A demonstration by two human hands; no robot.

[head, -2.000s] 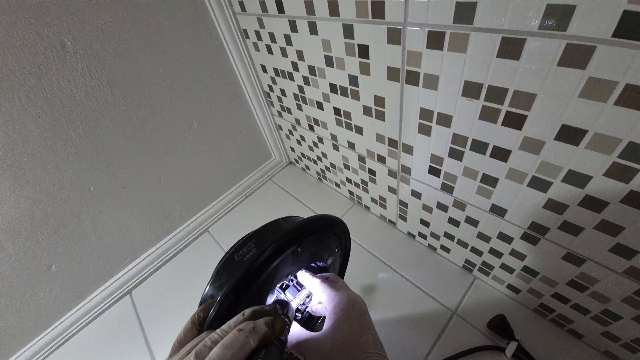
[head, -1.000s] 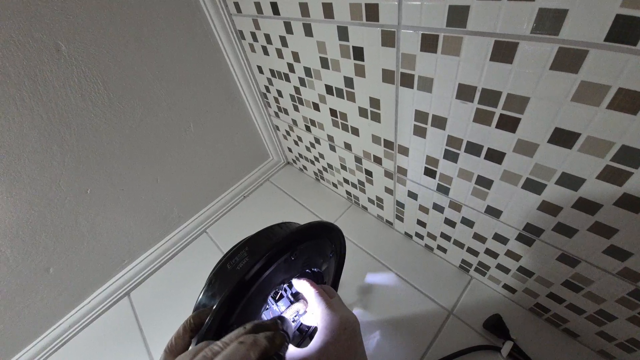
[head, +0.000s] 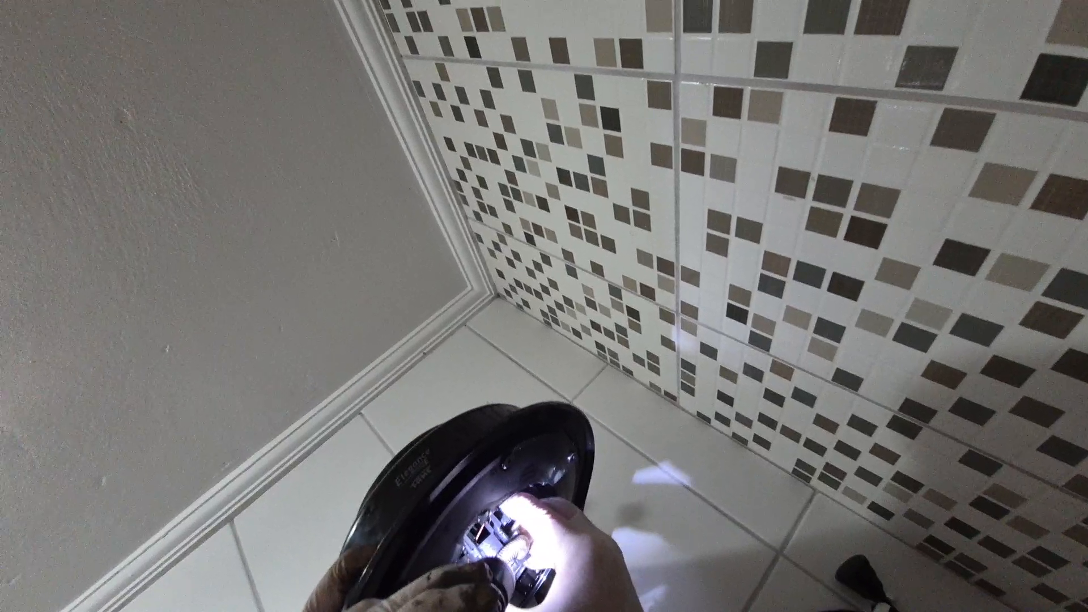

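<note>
A round glossy black plastic housing (head: 442, 476), with faint writing on its side, stands tilted on edge at the bottom centre. My left hand (head: 416, 591), dark with dirt or a glove, holds its lower rim and also reaches to the lit opening. My right hand (head: 578, 552) has its thumb and fingers inside the opening, touching a small mechanism (head: 493, 531). A bright light shines on that mechanism and on my fingertips. Exactly what the fingertips grip is washed out by the glare.
A black plug or connector on a cable (head: 863, 578) lies on the tiled floor (head: 705, 501) at the lower right. Behind are a mosaic-patterned tiled wall (head: 612, 238) and a plain grey surface with a pale moulded border (head: 425, 353).
The black housing has tilted slightly and light patches have appeared on the floor to its right. My right fingers have shifted a little at the mechanism; both hands stay at the housing.
</note>
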